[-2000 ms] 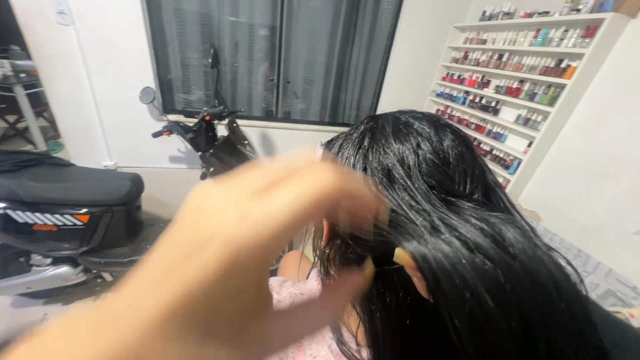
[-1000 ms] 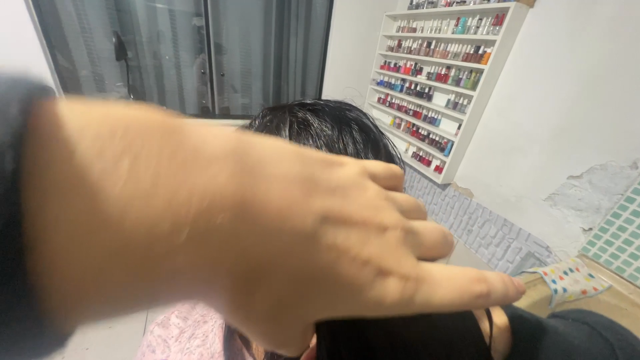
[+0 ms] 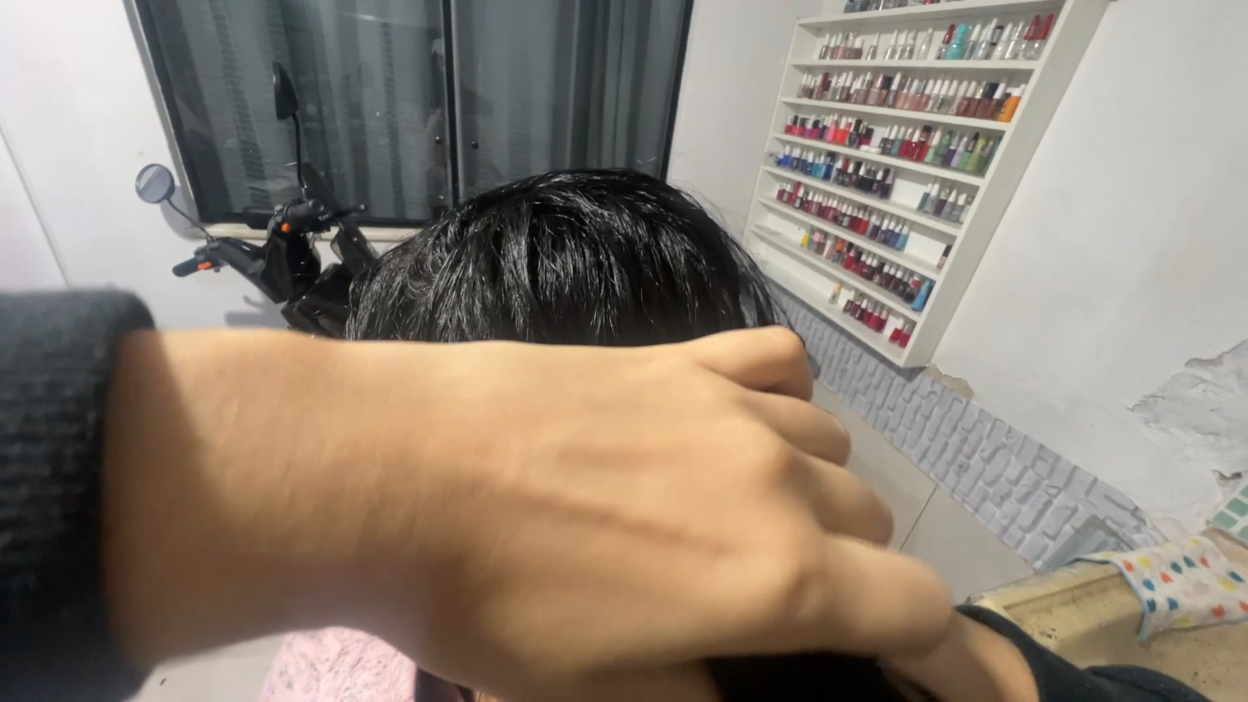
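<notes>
A seated person's wet-looking black hair [image 3: 585, 253] fills the middle, the head seen from behind or above. Across it, from the left edge, lies my left hand [image 3: 682, 487], its back toward the camera and its fingers curled down; what they hold is hidden. At the lower right, part of my right hand [image 3: 975, 658] shows beneath the left fingers, coming from a dark sleeve. Dark hair also shows between the hands at the bottom edge. The person's pink patterned garment [image 3: 341, 668] is visible below my left wrist.
A scooter's black handlebars [image 3: 283, 244] and mirrors stand by the dark window [image 3: 536, 88] at the back left. A white wall rack [image 3: 1004, 185] holds many nail polish bottles. At the lower right, a patterned cloth [image 3: 1185, 585] hangs over a beige edge.
My left hand's index finger, stretched out to the right one second ago, is now bent. Two seconds ago that hand was raised beside the hair with its fingers apart. The view has shifted.
</notes>
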